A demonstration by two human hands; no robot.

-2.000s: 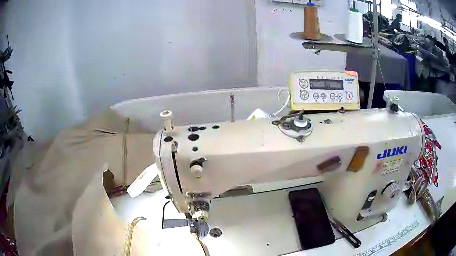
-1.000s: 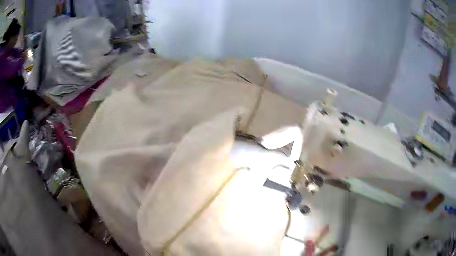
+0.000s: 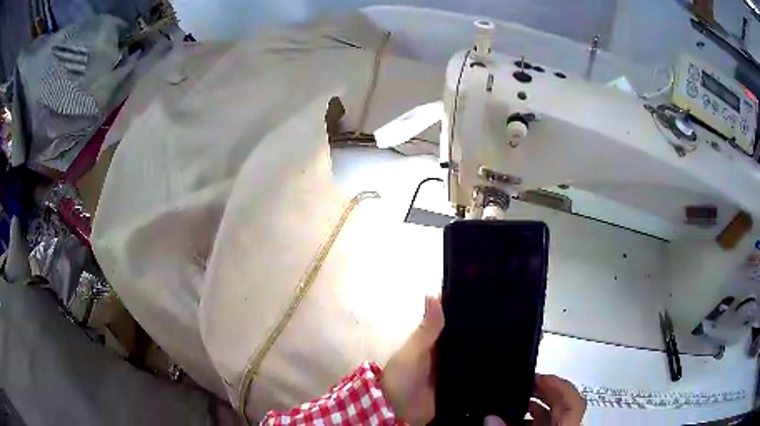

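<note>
A black smartphone (image 3: 492, 320) stands upright in front of the sewing machine's needle area, its screen dark. My left hand (image 3: 417, 362), in a red-and-white checked sleeve, holds its left side. Fingers (image 3: 557, 403) show at the phone's lower right edge, and a fingertip at its bottom; I cannot tell which hand they belong to. A large beige garment panel (image 3: 275, 241) with a yellow-gold seam (image 3: 304, 287) covers the table's left side and runs up to the needle area. The phone hides part of the needle area and cloth edge.
The white sewing machine (image 3: 583, 141) spans the right, with a control panel (image 3: 717, 98) behind it. Thread snips (image 3: 670, 345) lie on the machine bed at right. A ruler scale (image 3: 667, 398) runs along the front edge. Grey cloth (image 3: 67, 91) and shiny wrapped material lie at left.
The phone has left the machine bed beside the snips and is now held up before the needle. My left hand has come into view. The view has swung left, then partly back.
</note>
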